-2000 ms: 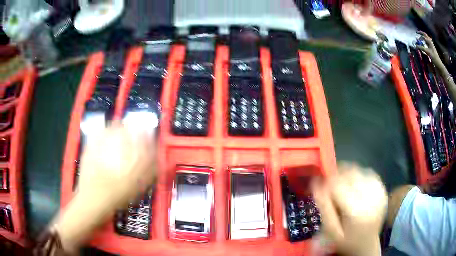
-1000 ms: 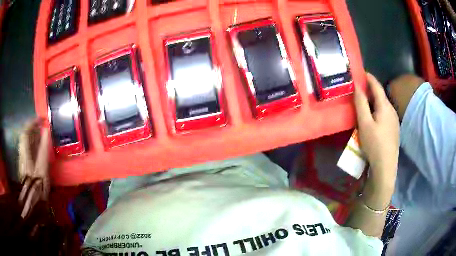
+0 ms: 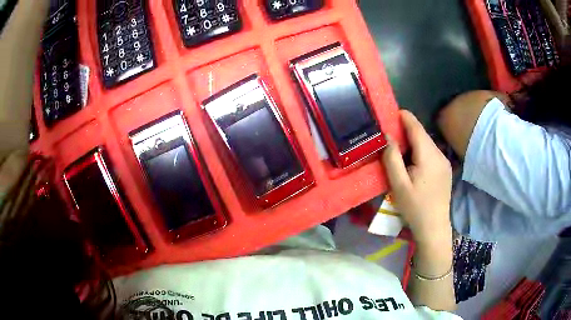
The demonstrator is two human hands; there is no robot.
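Note:
The red-orange phone tray (image 3: pixel 300 220) lies tilted across the view. Closed flip phones with red rims sit in its near row, one of them here (image 3: pixel 260 140). Open phones with keypads (image 3: pixel 125 47) fill slots of the far row. My right hand (image 3: pixel 416 169) grips the tray's right edge, fingertips on the rim. A white and orange card (image 3: pixel 385 220) shows beneath that hand, partly hidden. A blurred bare forearm is at the left edge; my left hand cannot be made out, cut off by the edge or hidden behind dark hair.
A person in a light blue sleeve (image 3: pixel 516 162) is close at the right. Another loaded red tray (image 3: pixel 494 69) lies at the upper right on the dark green mat (image 3: pixel 426 47). More phones show below at the lower right. A white label shows in the tray's left part.
The tray has turned and shifted left in view, with my right hand still on its right edge. My left hand, at the tray's left edge before, is no longer clearly seen.

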